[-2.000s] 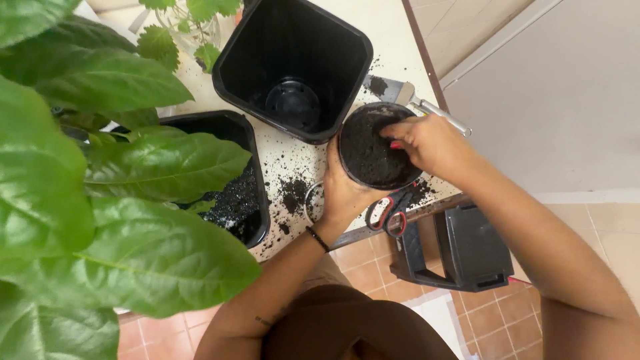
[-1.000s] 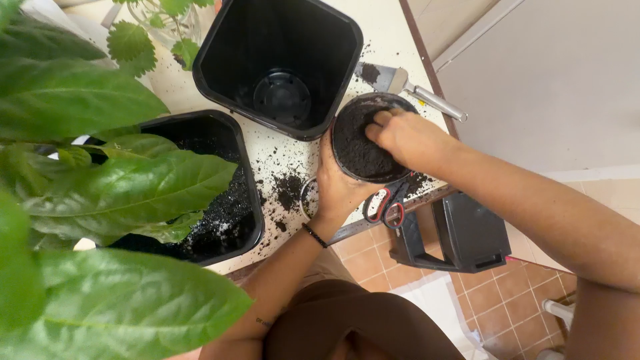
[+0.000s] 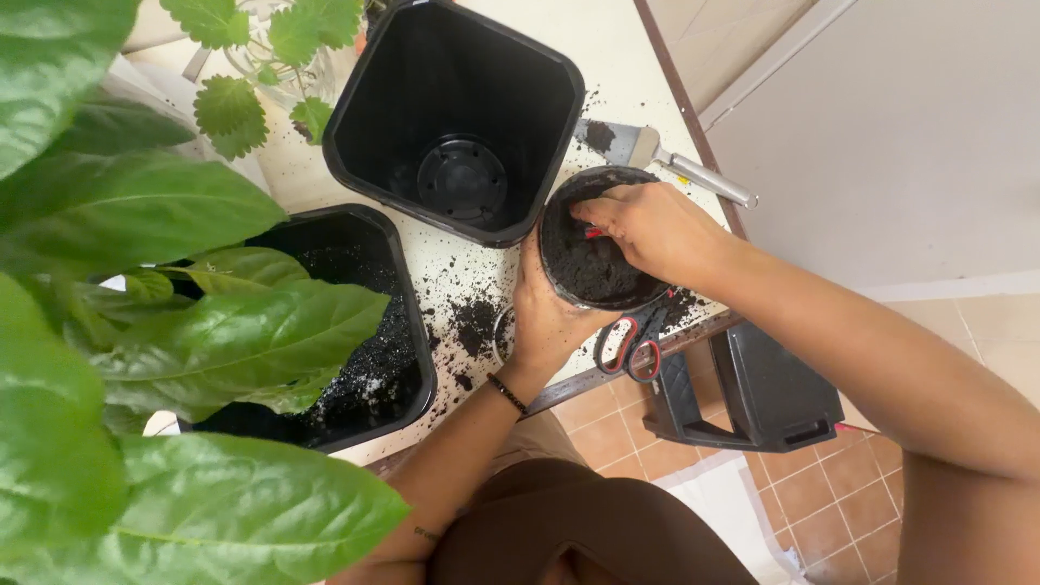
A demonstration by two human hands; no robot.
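Observation:
My left hand (image 3: pixel 552 321) grips the near left side of a round pot of dark soil (image 3: pixel 597 272), its fingers along the outer wall. My right hand (image 3: pixel 650 223) reaches in over the rim from the right, its fingertips at the soil; whether they hold anything is hidden. A large square black plastic pot (image 3: pixel 459 114), with no soil showing inside, touches the round pot's upper left. Scissors with red and black handles (image 3: pixel 630 349) lie just below the round pot. Behind it rests a metal spatula (image 3: pixel 691 171) with soil on its blade.
A second square black pot (image 3: pixel 414 357) with dark, wet-looking contents stands at left, partly under large green leaves (image 3: pixel 244 341). Leafy cuttings stand in a glass jar (image 3: pixel 317 81) at upper left. Soil is scattered on the white table (image 3: pixel 422 244). A black plastic object (image 3: pixel 772 390) is below the edge.
My right hand has shifted within the round pot, uncovering more of the soil's near part. My left hand keeps its hold on the pot.

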